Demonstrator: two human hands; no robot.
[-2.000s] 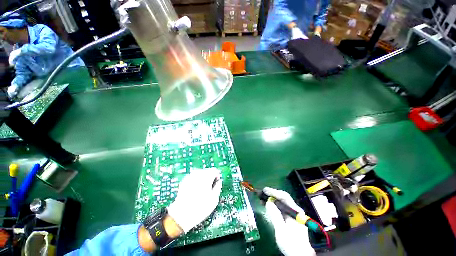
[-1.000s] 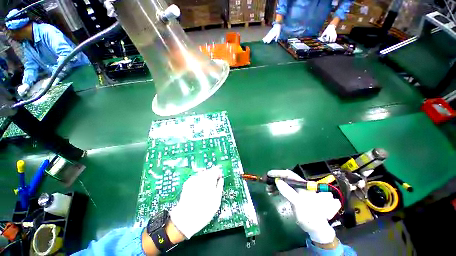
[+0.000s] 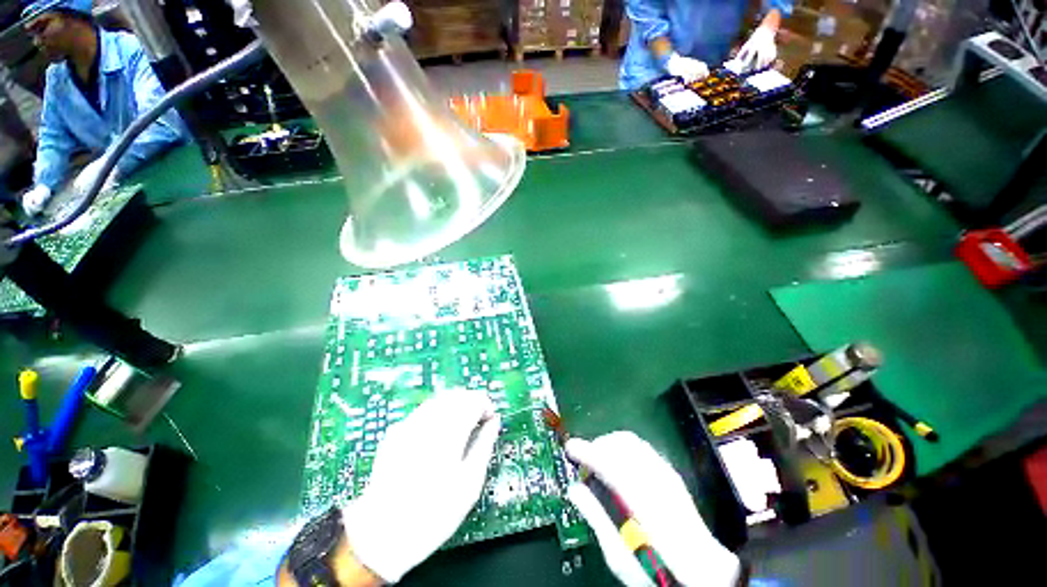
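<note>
The green circuit board [image 3: 419,344] lies lengthwise on the green bench in front of me. My left hand [image 3: 427,482], in a white glove, is over the board's lower middle, its fingertips pinching a thin solder wire [image 3: 519,411] that runs right. My right hand [image 3: 643,505], also gloved, holds the soldering iron [image 3: 626,522] like a pen. The iron's copper-brown tip is at the board's right edge, close to the wire's end. Whether they touch is too small to tell.
A clear fume hood [image 3: 431,206] hangs above the board's far end. Black parts trays [image 3: 689,401] stand at right and left, with a solder spool [image 3: 132,390] at left. A black slab [image 3: 775,178], an orange carrier [image 3: 517,115] and two people in blue are further back.
My right hand has swung the iron to a steeper angle, its tip now nearer the board's right edge. My left hand has shifted slightly left and down. The person at the back has moved their hands.
</note>
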